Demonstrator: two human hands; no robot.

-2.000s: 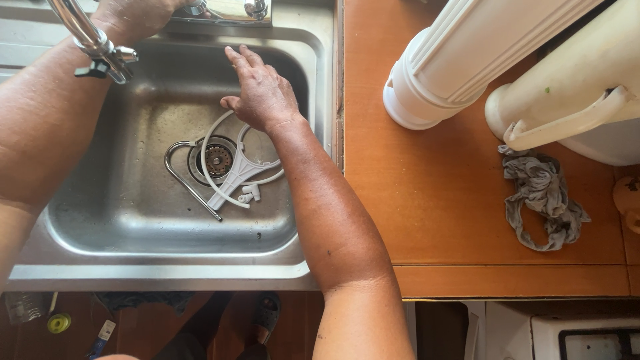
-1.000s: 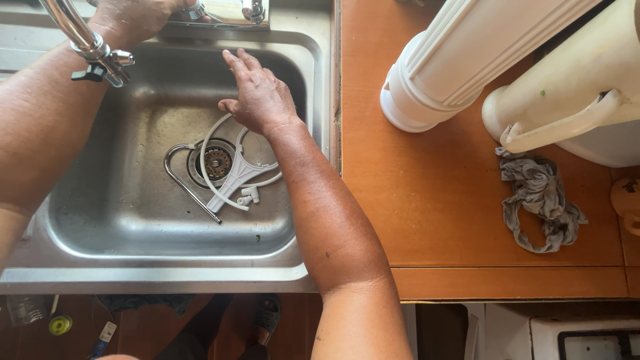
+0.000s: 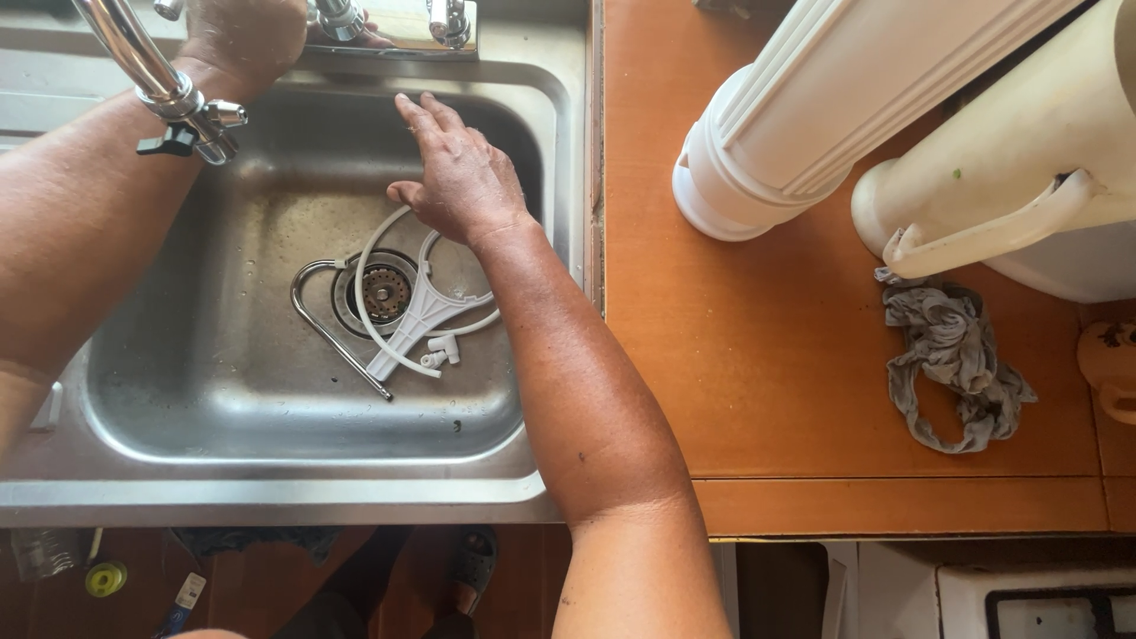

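Observation:
My left hand (image 3: pixel 244 40) is at the base of the chrome faucet, its fingers curled and mostly hidden; whether it grips anything cannot be told. The faucet's curved spout (image 3: pixel 133 49) passes over my left forearm. My right hand (image 3: pixel 466 173) hovers over the steel sink basin with fingers apart, holding nothing. Below it lie a white plastic filter wrench (image 3: pixel 422 315), a loop of white tubing (image 3: pixel 364 302), small white fittings (image 3: pixel 444 349) and a bent chrome tube (image 3: pixel 333 324), around and partly over the drain strainer (image 3: pixel 384 291).
On the orange tiled counter (image 3: pixel 754 382) right of the sink stand a white ribbed plastic cylinder (image 3: pixel 763 151) and a cream pitcher (image 3: pixel 994 169). A crumpled grey cloth (image 3: pixel 950 355) lies beside the pitcher. The sink's front rim (image 3: pixel 266 501) runs nearest my body.

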